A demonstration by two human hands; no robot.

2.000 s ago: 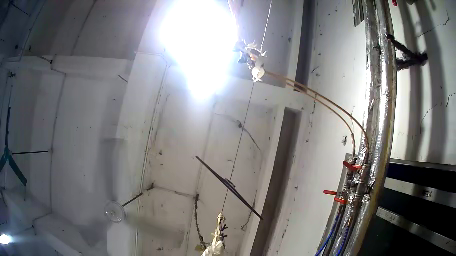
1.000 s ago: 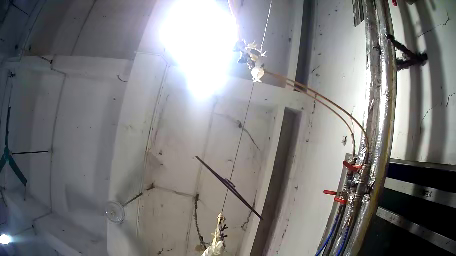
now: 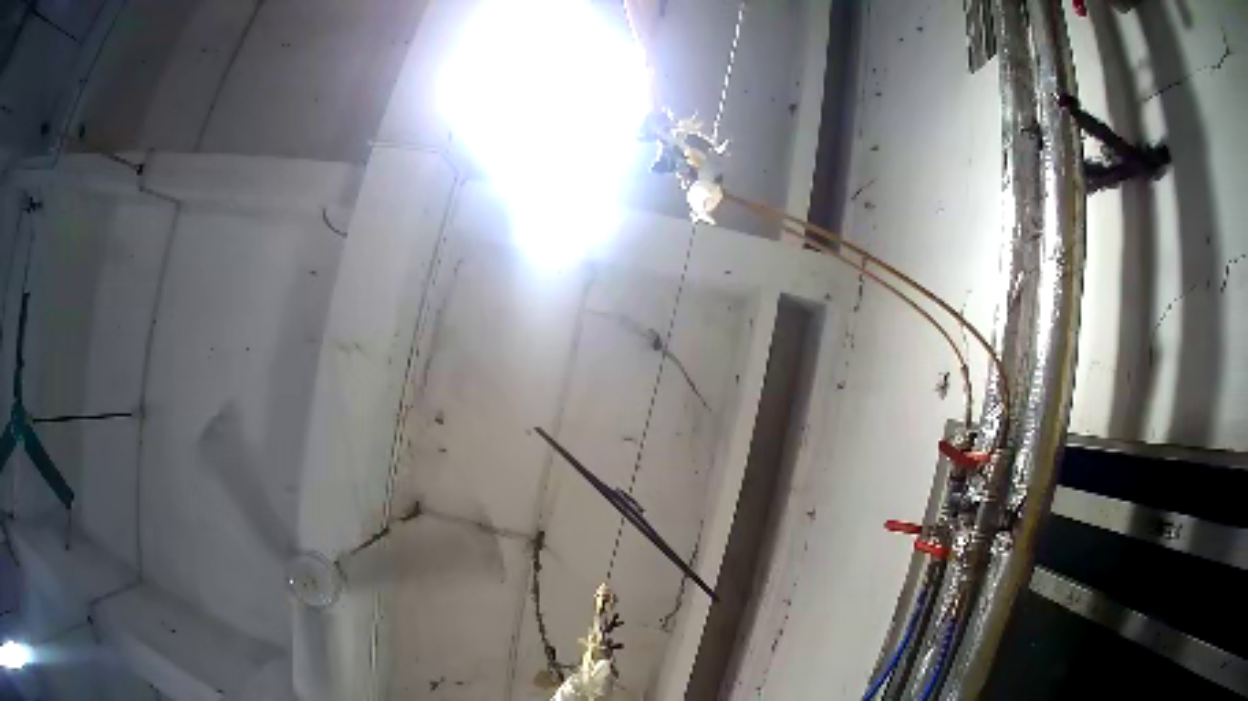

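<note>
Neither of my hands is in view. The camera looks up at the white ceiling. A very bright lamp glares at the upper middle. Below it, pale tied scraps hang on a cord, with two thin tan hoses curving from them down to the right. More pale knotted material shows at the bottom edge. No cloth pieces, iron or table show.
Silver-wrapped pipes run down the right side, with red valve handles and blue tubes. Dark window panes are at the lower right. A ceiling fan with a round hub and a green fan are at the left.
The blurred blades and shadows near the round fan hub have shifted. The camera view is otherwise nearly the same, and no hand has appeared.
</note>
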